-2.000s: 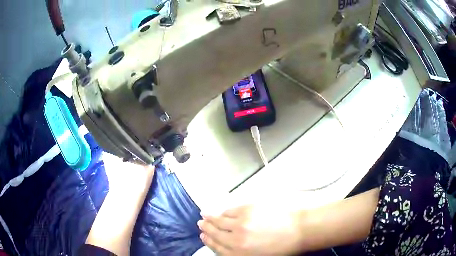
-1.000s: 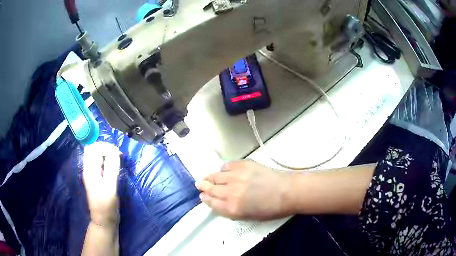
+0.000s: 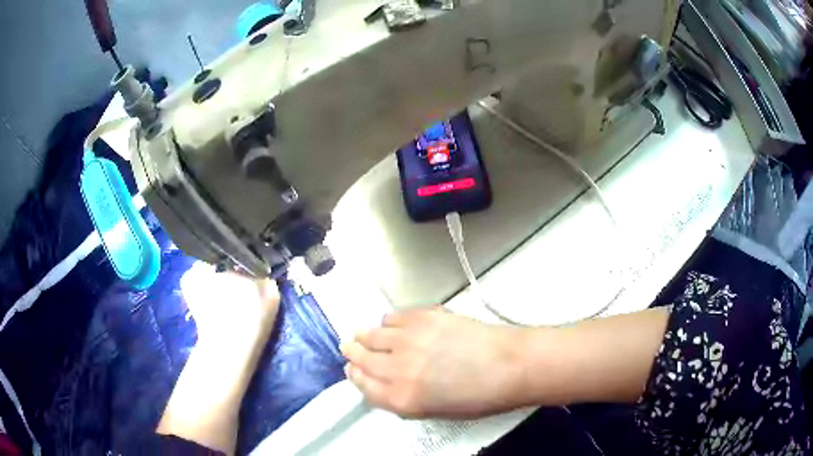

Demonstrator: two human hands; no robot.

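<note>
The shiny navy quilted panel (image 3: pixel 299 361) lies under the head of the cream sewing machine (image 3: pixel 392 98), its right edge running from the lit needle area toward me. My left hand (image 3: pixel 234 307) lies on the panel just left of the needle area, fingertips at the machine head and partly washed out by light. My right hand (image 3: pixel 428 361) has its fingertips at the panel's right edge, on the white table; whether they pinch the edge is unclear. The presser foot and needle are mostly hidden by the head and glare. A light-blue lamp (image 3: pixel 120 223) hangs left of the head.
A black smartphone (image 3: pixel 443 174) with a white cable (image 3: pixel 461 258) lies under the machine arm. Black scissors (image 3: pixel 706 96) and a pale tray (image 3: pixel 767 120) are at far right. Navy fabric with a white strip (image 3: pixel 53 278) is at left. More navy panels hang at right.
Over the last second my left hand has moved up and right, from below the lamp to beside the machine head. My right hand stays near the panel's right edge. The view has shifted slightly.
</note>
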